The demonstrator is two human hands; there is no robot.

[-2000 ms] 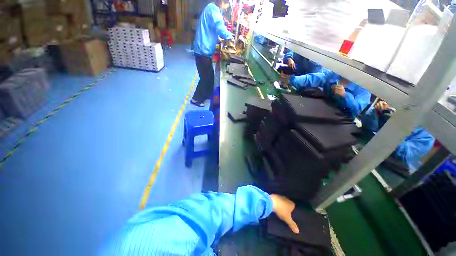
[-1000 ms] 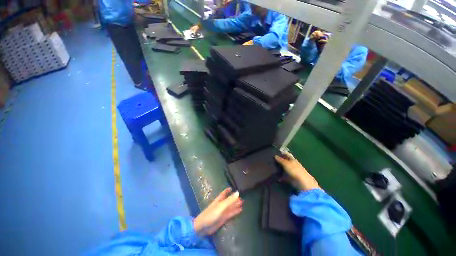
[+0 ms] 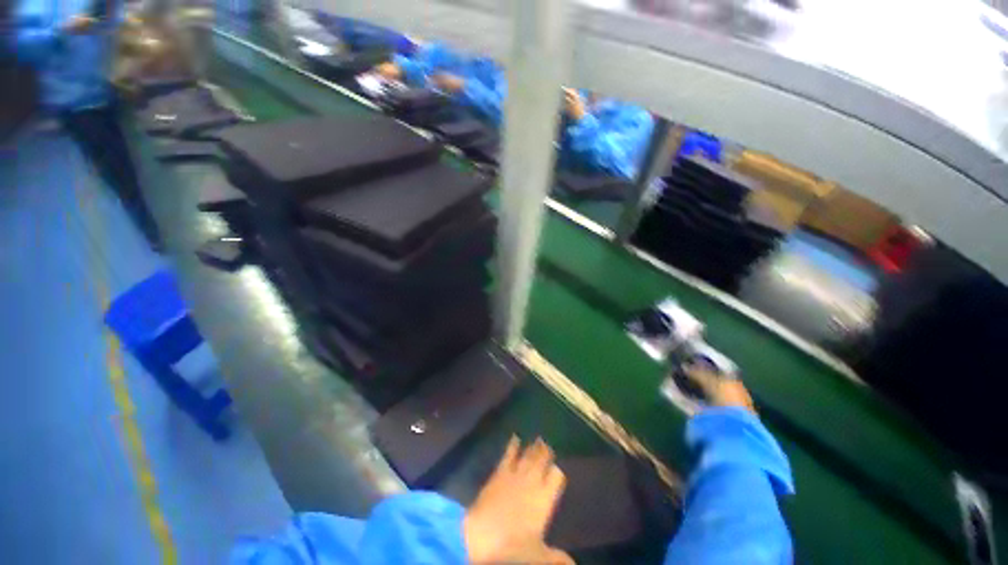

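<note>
My left hand (image 3: 517, 499), cut off at the wrist by its blue sleeve, lies palm down with fingers apart at the edge of a flat black sleeve (image 3: 599, 505) on the bench. Another black sleeve (image 3: 448, 417) with a small pale mark lies beyond it, beside the stack. My right hand (image 3: 724, 391) reaches over the belt, its fingers on the nearer bagged black cable (image 3: 691, 373); blur hides whether they grip it. A second bagged cable (image 3: 663, 327) lies just beyond, close against the first.
A tall stack of black sleeves (image 3: 359, 237) stands on the bench at left. A pale metal post (image 3: 526, 177) rises between bench and green belt (image 3: 586, 289). Another bag (image 3: 975, 519) lies at lower right. A blue stool (image 3: 155, 320) stands at left. People in blue are beyond the belt.
The view has turned right. My right hand has left the marked black sleeve and moved onto a bagged cable on the belt. My left hand has moved right, to the nearer sleeve.
</note>
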